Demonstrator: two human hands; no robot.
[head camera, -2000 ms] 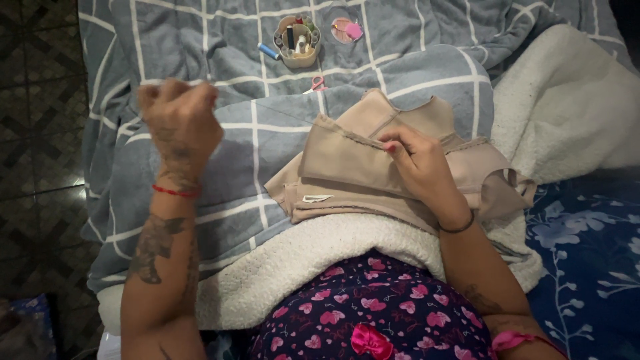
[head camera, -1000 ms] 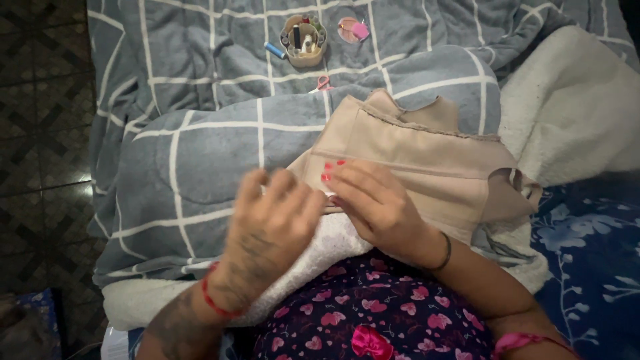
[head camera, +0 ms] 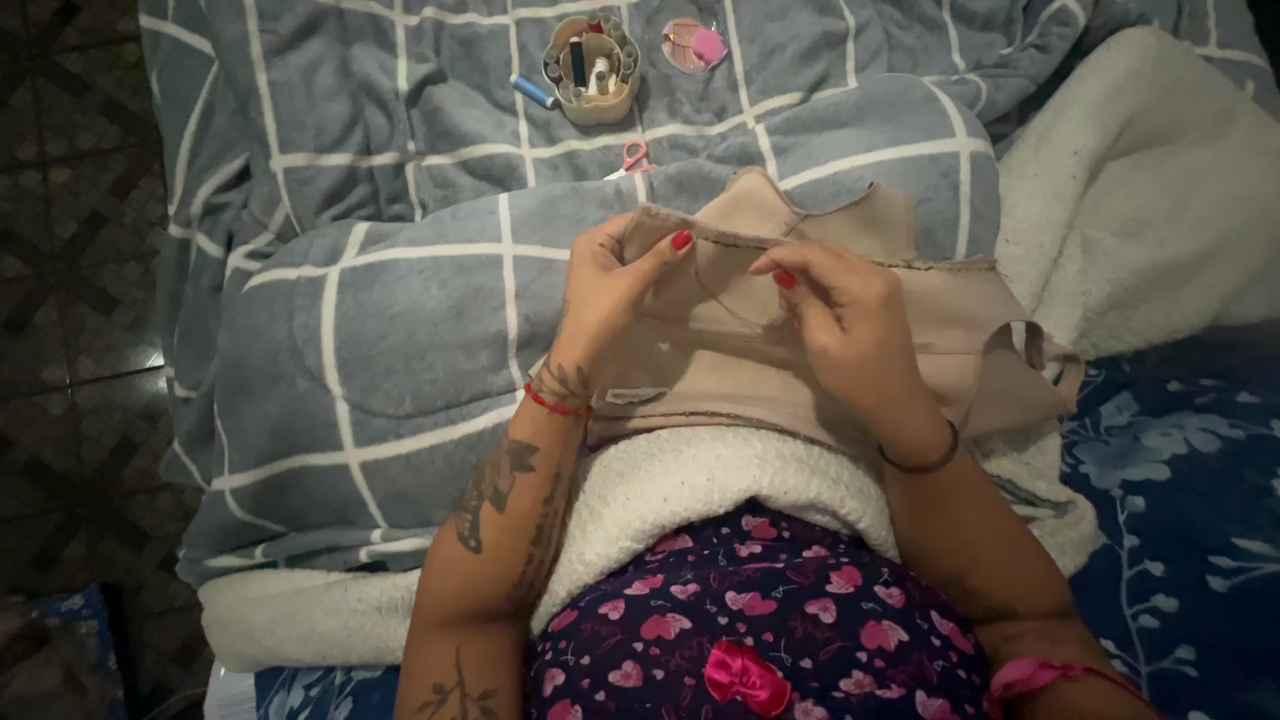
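Observation:
A beige fabric garment [head camera: 740, 370] lies across my lap, its rough seam edge raised between my hands. My left hand [head camera: 620, 280] pinches the left end of that edge, thumb on top. Close to the same seam, my right hand [head camera: 840, 310] has its thumb and forefinger together; a dark thread loops down over the cloth between the hands. Whether a needle is in the right fingertips cannot be made out. A small white label [head camera: 636, 396] shows on the garment near my left wrist.
Beyond the garment, pink-handled scissors [head camera: 632, 160] rest on the grey checked blanket [head camera: 420, 330]. Farther back are a tub of thread spools [head camera: 598, 108], a blue spool [head camera: 533, 91] and a round case with pins and a pink piece [head camera: 694, 44]. White fleece [head camera: 1150, 200] bunches at right.
My left hand, raised at far left two seconds ago, came down beside the right one and now holds the seam edge. My right hand has moved right since one second ago.

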